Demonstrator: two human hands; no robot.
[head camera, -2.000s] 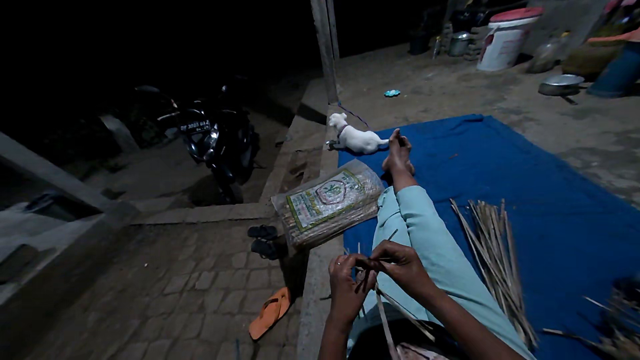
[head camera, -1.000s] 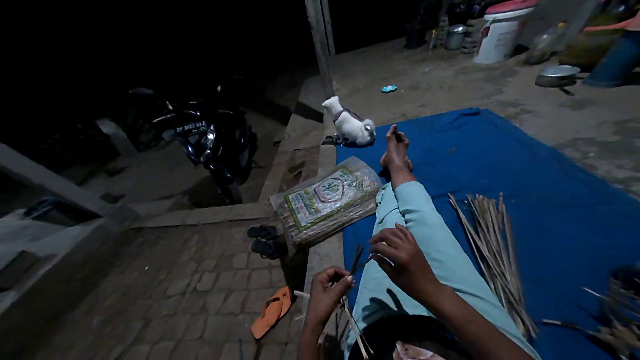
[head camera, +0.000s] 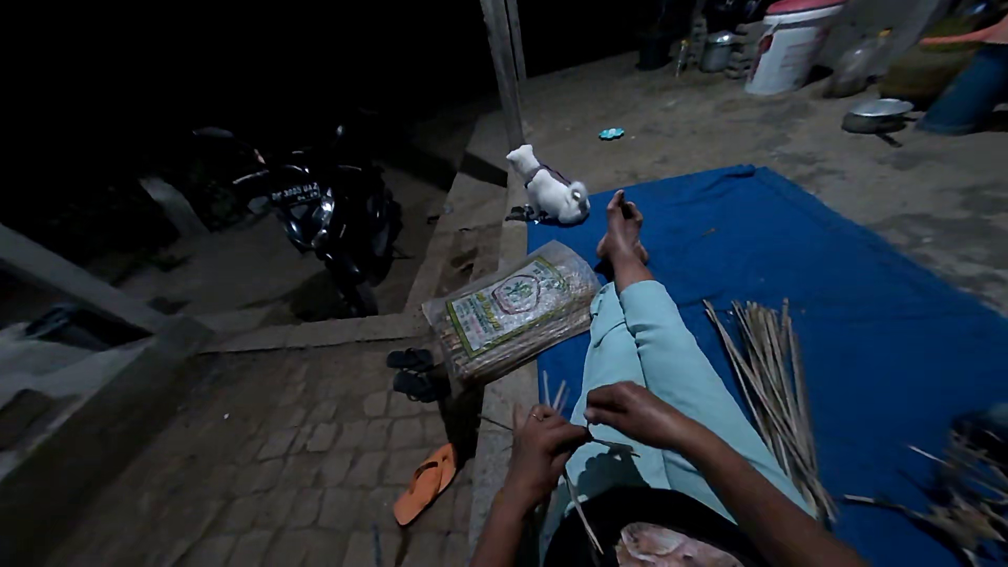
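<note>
Above my outstretched legs, my left hand (head camera: 545, 449) is closed around several thin dry stalks (head camera: 581, 512), whose ends stick out above and below the fingers. Close to its right side, my right hand (head camera: 634, 413) has its fingers pinched near the left fingertips, at a thin dark strand (head camera: 614, 446); whether it grips the strand is hard to tell. A loose bundle of dry stalks (head camera: 776, 394) lies on the blue cloth (head camera: 890, 346) right of my legs. A printed plastic sack (head camera: 516, 307) filled with stalks lies left of my feet.
A small white dog (head camera: 551, 189) sits by the cloth's far edge. Black sandals (head camera: 413, 374) and an orange flip-flop (head camera: 425, 484) lie on the paving at left. A motorcycle (head camera: 323, 213) stands beyond. Darker plant scraps (head camera: 969, 488) lie at right; a white bucket (head camera: 791, 51) stands far back.
My hands, apart one second ago, have come together near the stalks. The dog, lying down two seconds ago, now sits upright facing away.
</note>
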